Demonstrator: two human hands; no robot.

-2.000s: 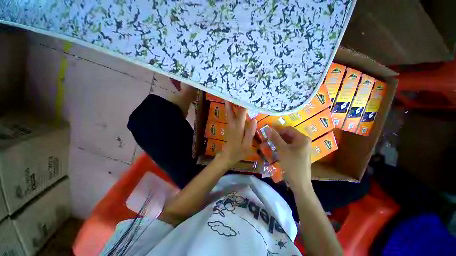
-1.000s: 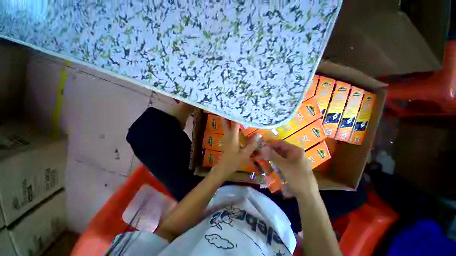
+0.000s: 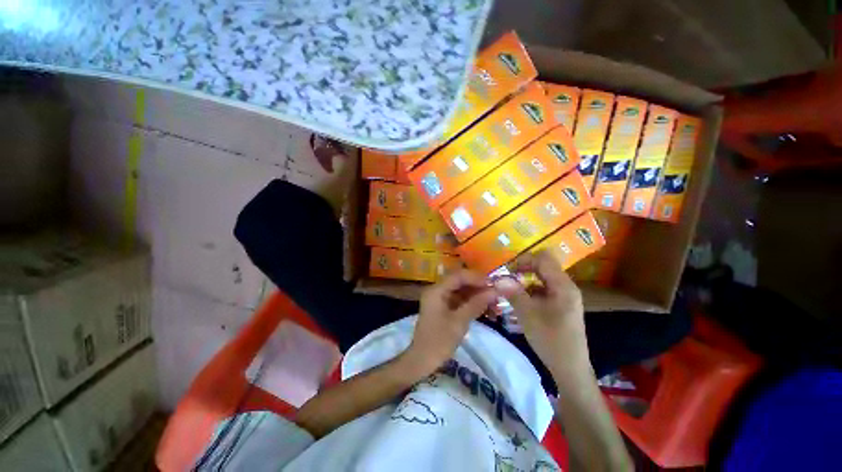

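Note:
An open brown carton [image 3: 646,267] on my lap holds several orange-yellow retail boxes. Upright boxes [image 3: 613,157] stand at its right side, and others [image 3: 403,230] lie at its left. Several slanted boxes [image 3: 503,175] lie side by side on top, with small silvery patches on some. My left hand [image 3: 452,313] and my right hand [image 3: 551,309] meet at the carton's near edge. Their fingertips pinch a small whitish, shiny strip [image 3: 500,278] between them. The strip is too small to tell exactly, and the fingers hide part of it.
A speckled white tabletop [image 3: 277,64] overhangs the carton's far left. Closed brown cartons [image 3: 83,323] are stacked at left on the tiled floor. I sit on a red-orange stool [image 3: 212,387]. Another red-orange stool [image 3: 785,124] shows at far right, and a blue item [image 3: 785,424] at lower right.
The tabletop shows further up and left, uncovering more slanted boxes. My left hand has left the boxes and come to my right hand at the carton's near edge.

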